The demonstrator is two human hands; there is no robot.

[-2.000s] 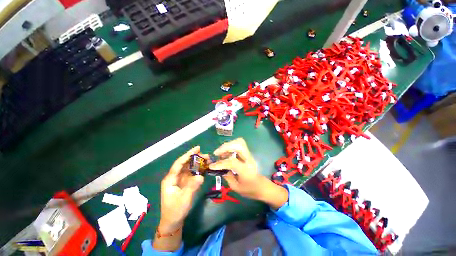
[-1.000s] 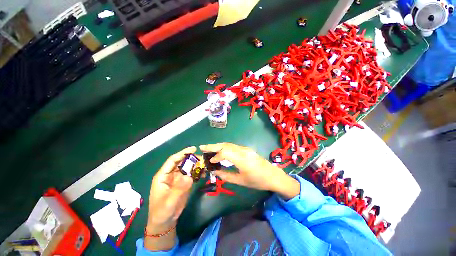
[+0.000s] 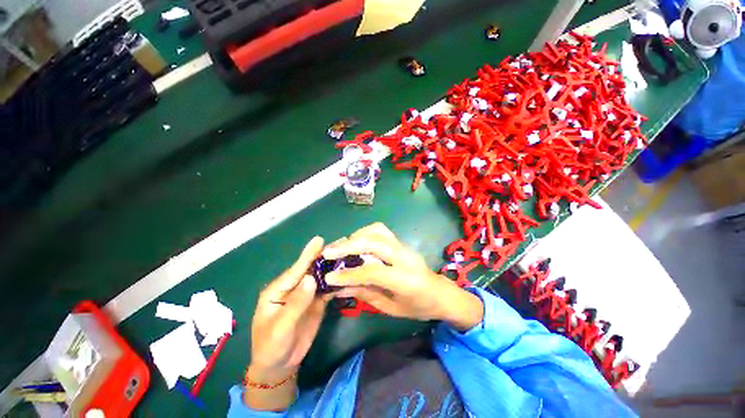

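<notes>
A small black electronic module [image 3: 325,274] is held between both hands, in front of my body. My left hand [image 3: 286,314] grips it from the left with thumb and fingers. My right hand [image 3: 392,277] is closed on its right side, and its fingers cover much of the module. No gold part shows on it now. A red clamp [image 3: 358,308] lies on the green bench just below my right hand, partly hidden by it.
A big heap of red clamps [image 3: 523,135] lies right; a small bottle [image 3: 359,181] stands beside it. Loose modules [image 3: 412,66] lie beyond. White papers [image 3: 178,353] and a red-rimmed box [image 3: 122,375] are left. Clamped units line the white tray [image 3: 629,282]. A blue-clothed person is upper right.
The hands have closed together around the module; the black and gold parts seen apart between them a second ago now show as one dark piece. My right hand covers more of the red clamp.
</notes>
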